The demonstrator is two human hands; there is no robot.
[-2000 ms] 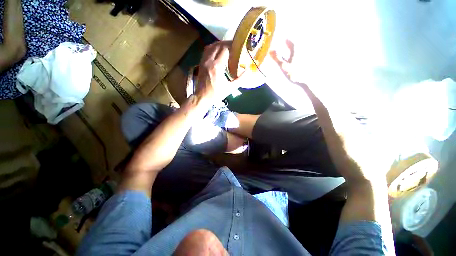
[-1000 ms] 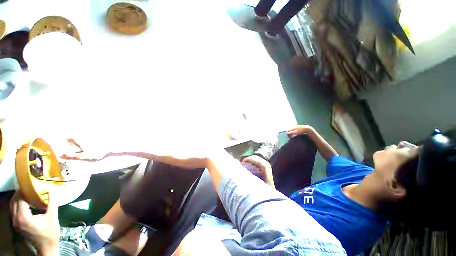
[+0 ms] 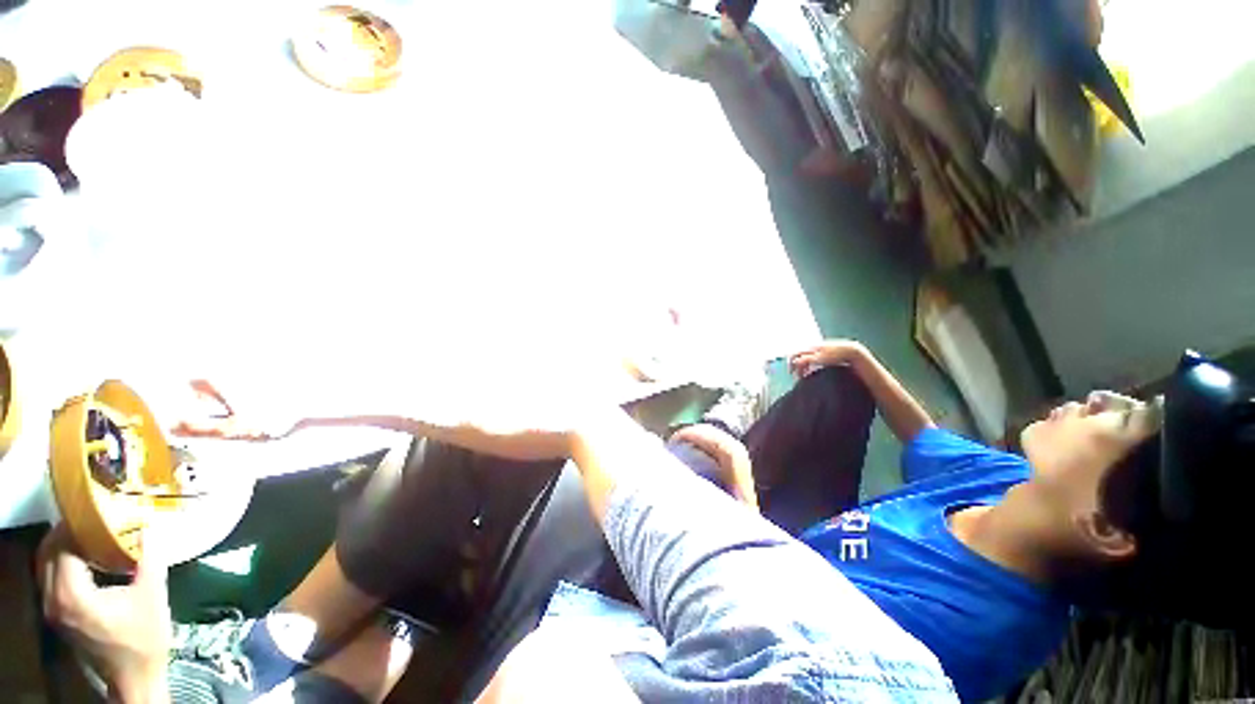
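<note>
My left hand (image 3: 108,612) holds a tan housing (image 3: 86,481) on edge by its lower rim, at the lower left. A black insert (image 3: 105,447) sits inside the housing. A white bowl (image 3: 213,520) is against the housing's right side, partly washed out by glare. A thin dark line, possibly a wire, crosses from the housing over the bowl. My right hand (image 3: 207,413) is just right of the housing, fingers spread, overexposed; I see nothing held in it.
More tan housings (image 3: 347,50) lie on the overexposed white table (image 3: 482,206), beside a dark brown housing (image 3: 39,127) and a white bowl (image 3: 131,138) at the upper left. A seated person in a blue shirt (image 3: 915,550) is close on the right. Stacked cardboard (image 3: 963,124) stands beyond.
From two seconds ago, the view has swung right, bringing the seated person into view. Since one second ago, the housing and both hands have barely moved. The dark legs at the table's far edge have shifted.
</note>
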